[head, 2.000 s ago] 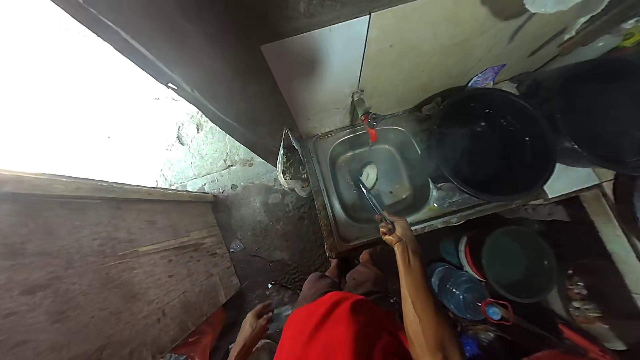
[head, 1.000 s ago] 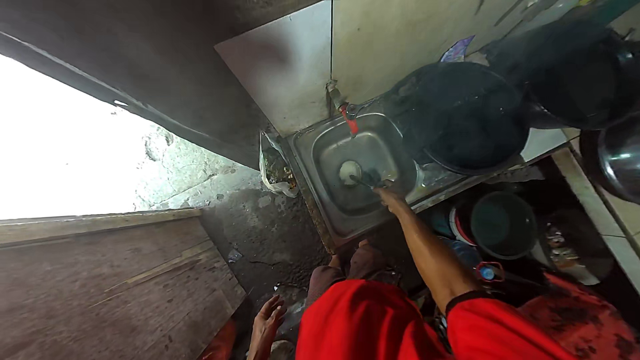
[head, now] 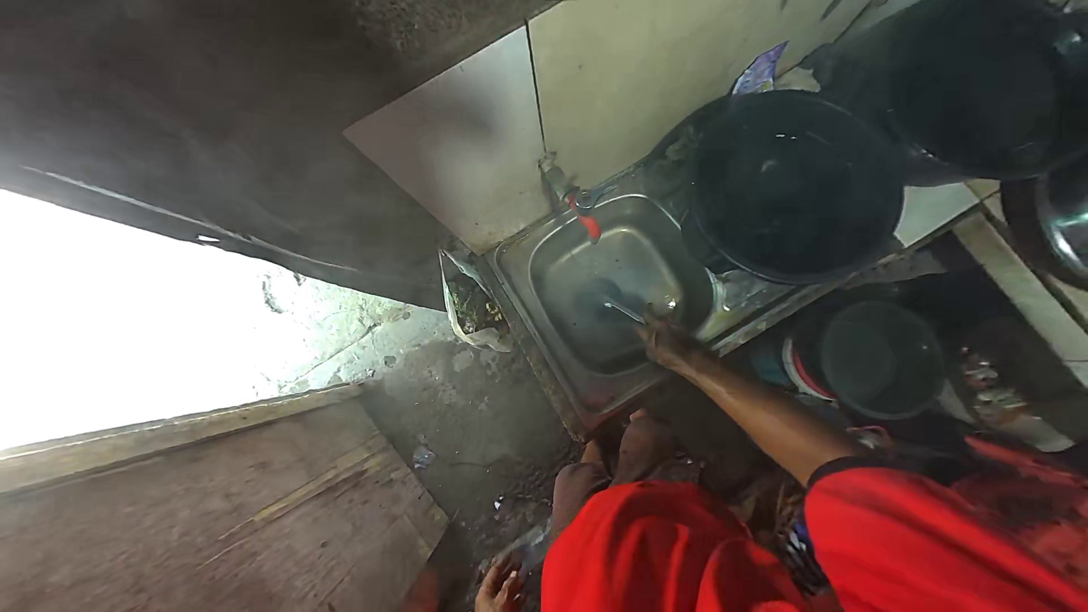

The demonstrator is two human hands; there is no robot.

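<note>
My right hand (head: pixel 667 340) reaches over the near right part of a stainless steel sink (head: pixel 612 255). It is closed on the handle of a thin metal utensil (head: pixel 623 311), whose kind I cannot tell. The utensil's far end points left, at a dark round patch in the middle of the basin. A tap (head: pixel 563 187) with a red spout end (head: pixel 589 223) sticks out over the far rim. My left hand (head: pixel 500 586) hangs low at the bottom edge, beside my red shirt, fingers apart, with nothing seen in it.
Right of the sink stands a large black tub (head: pixel 795 187), with another dark tub (head: pixel 977 93) beyond. Below the counter is a round bucket (head: pixel 882 361). A bag of scraps (head: pixel 478 310) hangs at the sink's left side. A wooden panel (head: pixel 212 518) lies at lower left.
The pale round thing seen in the basin earlier no longer shows. My right hand still grips the utensil over the sink, and my left hand stays low.
</note>
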